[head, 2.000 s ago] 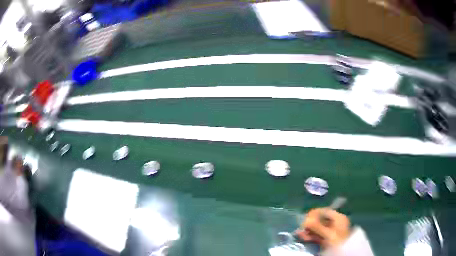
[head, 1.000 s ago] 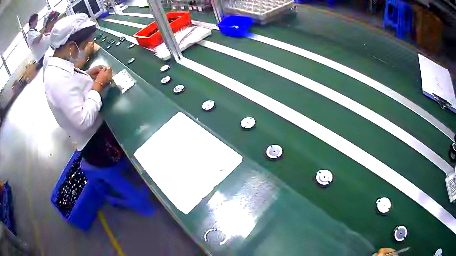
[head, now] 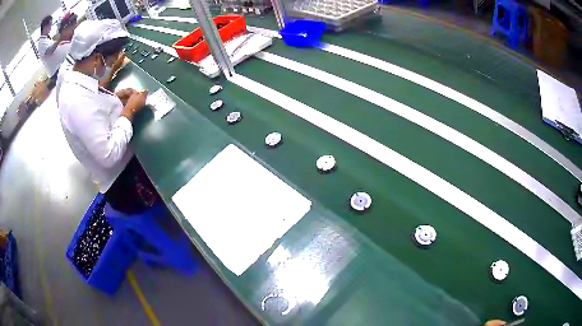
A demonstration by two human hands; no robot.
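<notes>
A sliver of my right hand shows at the bottom edge, lower right, cut off by the frame. A slim silver tool, like tweezers, sticks out beside the fingertips. My left hand is out of the picture. Black-rimmed round discs with white or pale grey faces lie spaced in a row along the belt. The nearest full disc is just above my hand, another is farther up-left. Thin white arcs lie on the bench at the bottom centre.
A large white sheet lies on the green bench. A worker in white sits at the left, with a blue crate of parts below. Red bin, blue bin and metal post stand farther along. A clipboard is at the right.
The view has swung left since the oldest frame. Since the middle frame, the discs have shifted slightly right and down, and my right hand shows less at the bottom edge.
</notes>
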